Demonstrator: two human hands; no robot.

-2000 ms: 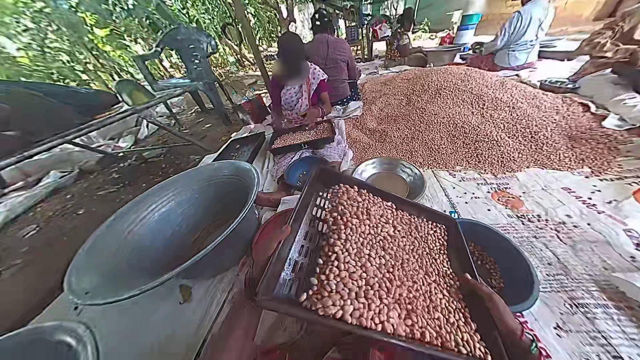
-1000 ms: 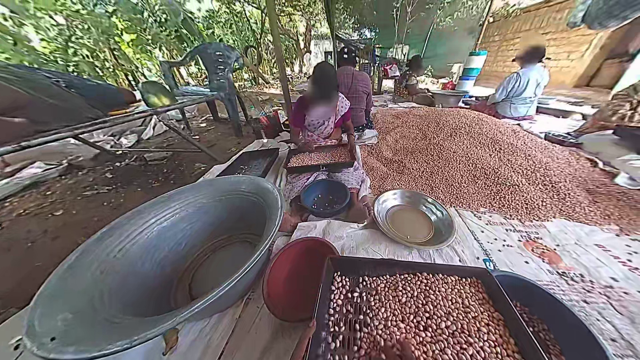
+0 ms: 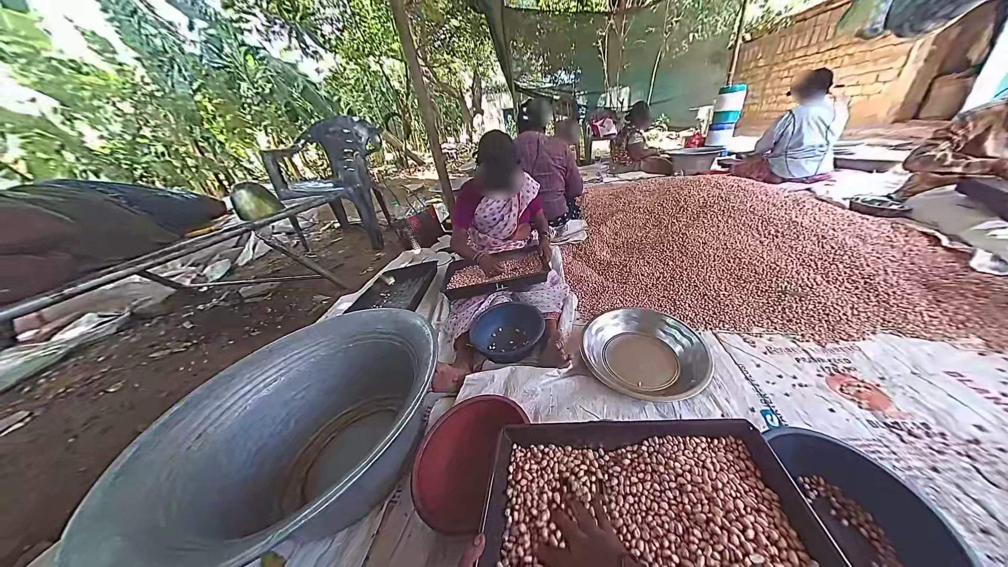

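Note:
A black plastic tray point(image 3: 630, 430), filled with brown shelled nuts or seeds point(image 3: 677, 488), lies at the bottom centre. My left hand point(image 3: 472, 550) shows only as fingertips gripping the tray's left side. Inside the tray, my right hand point(image 3: 587, 537) rests on the nuts with its fingers spread. A red bowl point(image 3: 465, 465) is tilted beside the tray's left edge. At the right, a dark blue basin point(image 3: 874, 480) holds some of the same nuts, partly hidden by the tray. Beyond the tray sits a shallow steel basin point(image 3: 685, 346).
A large metal tub point(image 3: 252, 417) stands at left. Ahead, a seated person point(image 3: 504, 205) handles another nut tray point(image 3: 496, 272), near a small blue bowl point(image 3: 508, 331) and dark tray point(image 3: 398, 285). A nut heap point(image 3: 756, 252) covers printed sacks point(image 3: 890, 394); other people sit beyond.
The tray, held tilted at both sides two seconds ago, has come down lower and flatter. My right hand has left its right side and is now on the nuts. The view has shifted.

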